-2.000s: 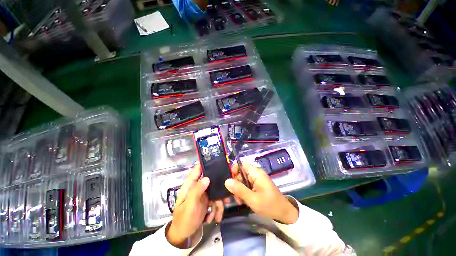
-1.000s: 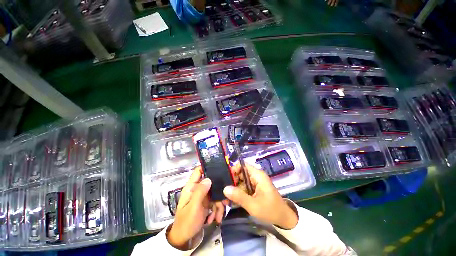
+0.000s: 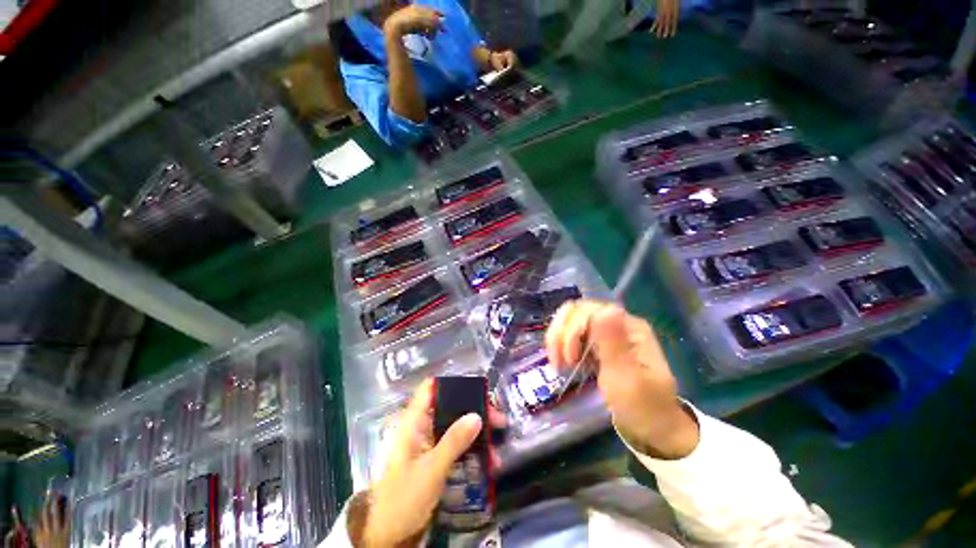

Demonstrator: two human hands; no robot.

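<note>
My left hand (image 3: 412,455) holds a phone unit (image 3: 460,397) upright at the near end of the clear tray (image 3: 412,369). Its plain black end points away from me, its circuitry is near my palm, and red shows on its side edge. My right hand (image 3: 621,359) is raised over the tray's right side, fingers closed on thin, pale tweezers (image 3: 639,260) that point up and right; their grip is blurred. A dark adhesive strip (image 3: 524,300) lies loose across the tray. Other phone units (image 3: 405,307) lie in the tray pockets.
A stack of clear trays with phones (image 3: 685,273) stands at right, another (image 3: 203,428) at left. A blue stool (image 3: 894,375) is below right. A person in blue (image 3: 375,86) is across the bench, beside white paper (image 3: 344,163). Another person's hand shows at the lower left edge.
The phone in my left hand has been turned end for end. My right hand has left the phone and moved up and right. The view has shifted, showing more of the person opposite.
</note>
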